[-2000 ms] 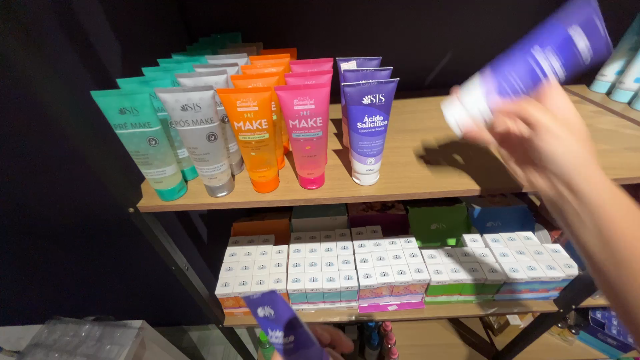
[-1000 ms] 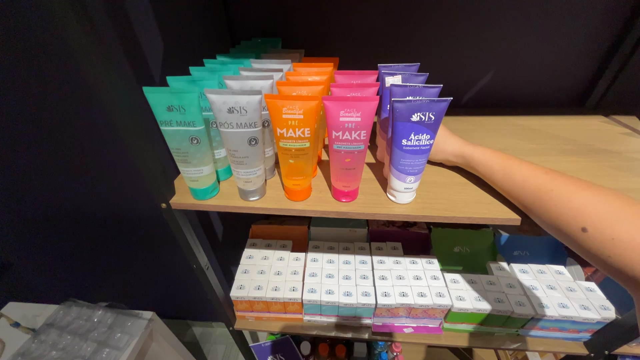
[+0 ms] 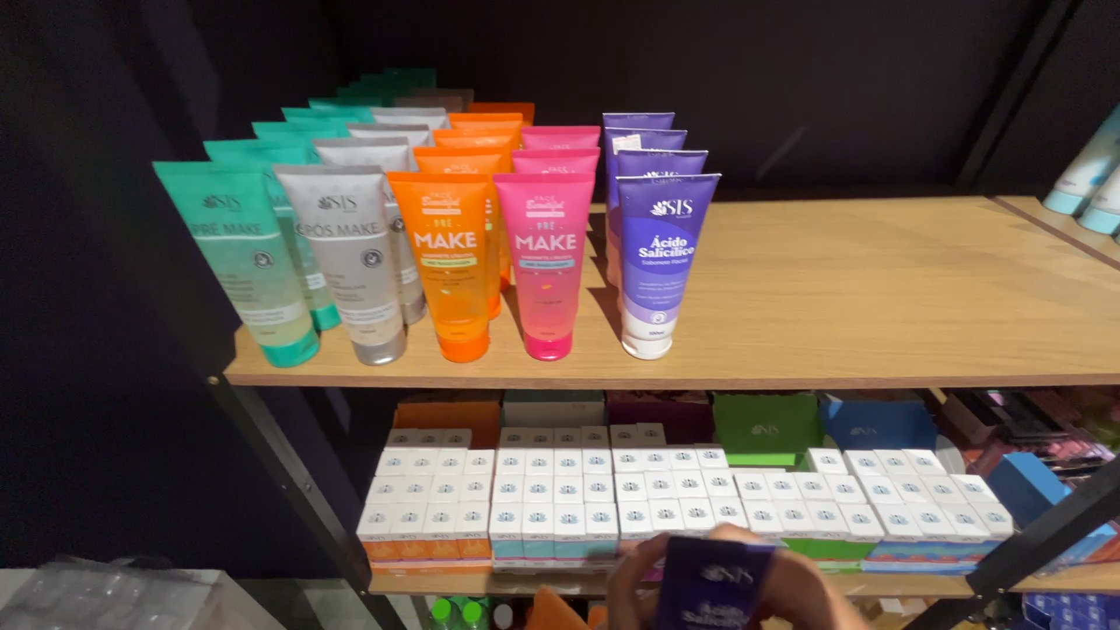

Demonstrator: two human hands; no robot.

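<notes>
Low in the view is a purple squeeze tube (image 3: 713, 586), upright, its lower part cut off by the frame. My left hand (image 3: 634, 584) is against its left side, and my right hand (image 3: 801, 588) wraps its right side with fingers behind it. Both hands are slightly blurred. On the wooden shelf above, a row of purple tubes with white caps (image 3: 667, 262) stands cap down. To its left are rows of pink tubes (image 3: 544, 262), orange tubes (image 3: 446, 262), grey tubes (image 3: 346, 262) and green tubes (image 3: 245, 262).
The wooden shelf (image 3: 875, 297) has its front edge above my hands. On the lower shelf stand display boxes of small white cartons (image 3: 551, 490). Dark metal supports (image 3: 297, 490) flank it. Pale blue tubes (image 3: 1085, 188) stand at far right, clear plastic packaging (image 3: 114, 595) at lower left.
Two seconds ago my right hand carried a purple tube over the shelf; one second ago it was behind the purple row. It has since come down to the tube low in view. The purple row has grown.
</notes>
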